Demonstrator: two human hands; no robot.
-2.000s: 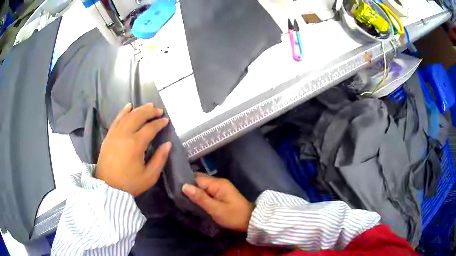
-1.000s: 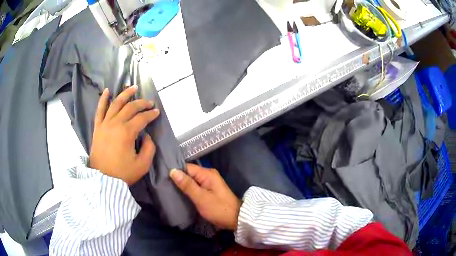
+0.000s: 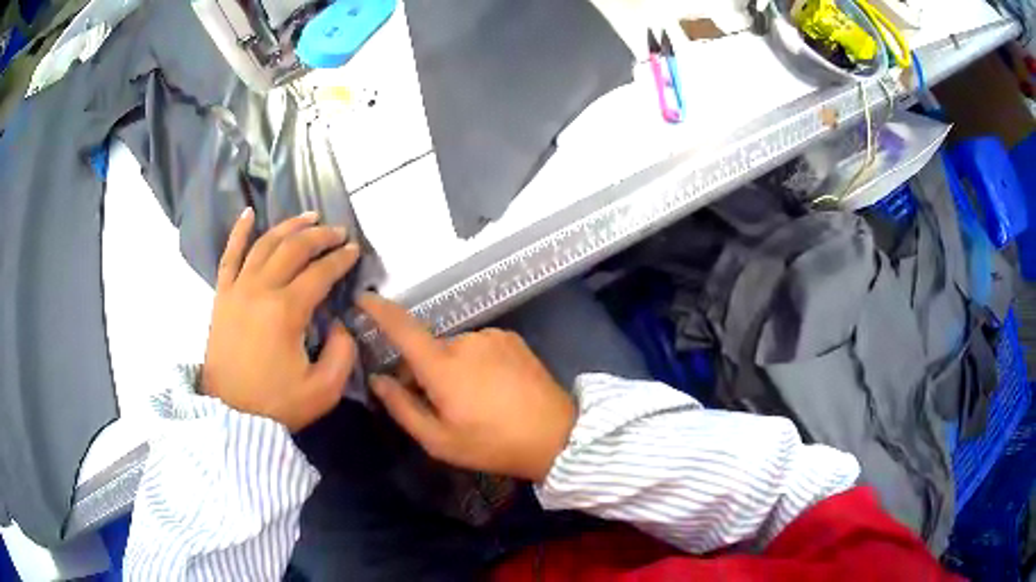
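Note:
The grey garment panel (image 3: pixel 205 148) lies in folds from the presser foot down to the table's front edge. My left hand (image 3: pixel 278 318) lies palm down on it, fingers spread, holding nothing between them. My right hand (image 3: pixel 477 392) is at the panel's near end by the table edge, index finger stretched onto the cloth and thumb bent below. Whether the right fingers pinch the cloth cannot be told. The sewing machine's needle area (image 3: pixel 273 68) is at the top, beside a blue plastic piece (image 3: pixel 344 28).
A tapered grey piece (image 3: pixel 511 91) lies right of the needle, then thread snips (image 3: pixel 666 77) and a round tray (image 3: pixel 835 40). A long grey panel (image 3: pixel 51 307) lies at left. A ruler tape (image 3: pixel 591 233) runs along the front edge. Crumpled grey cloth (image 3: pixel 841 330) lies lower right.
The panel has moved away from me toward and past the needle, bunching at upper left. My right hand has moved up to the table edge, its index finger now extended. My left hand stays on the cloth.

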